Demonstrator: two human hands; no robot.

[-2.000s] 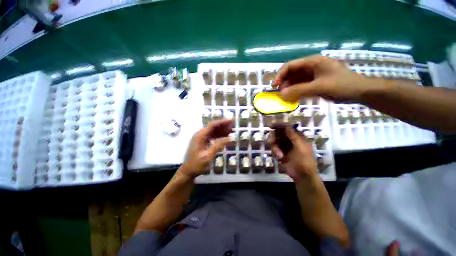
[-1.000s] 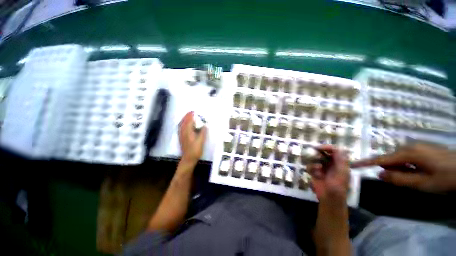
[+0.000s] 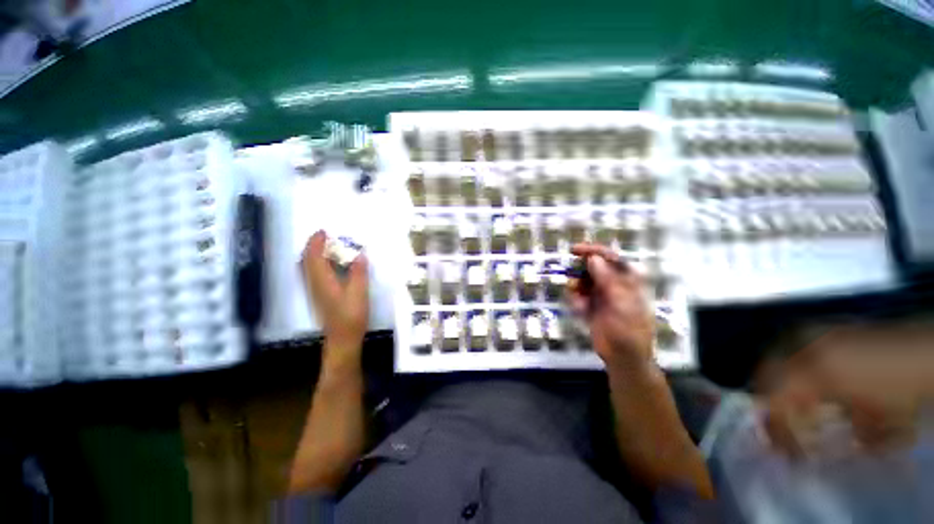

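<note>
My left hand (image 3: 336,287) is on the white sheet left of the centre tray, its fingertips around a small white and silver unit (image 3: 343,249). My right hand (image 3: 614,302) is over the right part of the white foam tray (image 3: 402,353), its fingers closed on a thin dark tool (image 3: 576,271). The tool's exact type is blurred. The tray holds rows of small silver and brown units with white tops.
A black pen-like tool (image 3: 249,261) lies between the sheet and white trays (image 3: 143,348) at left. Small green and silver units (image 3: 348,143) lie behind the sheet. Another filled tray (image 3: 783,276) is at right. A coworker's blurred hand (image 3: 850,394) is at lower right.
The coworker's hand with the yellow item has left the tray and moved to lower right. My left hand has gone from the tray to the small unit. The view has shifted.
</note>
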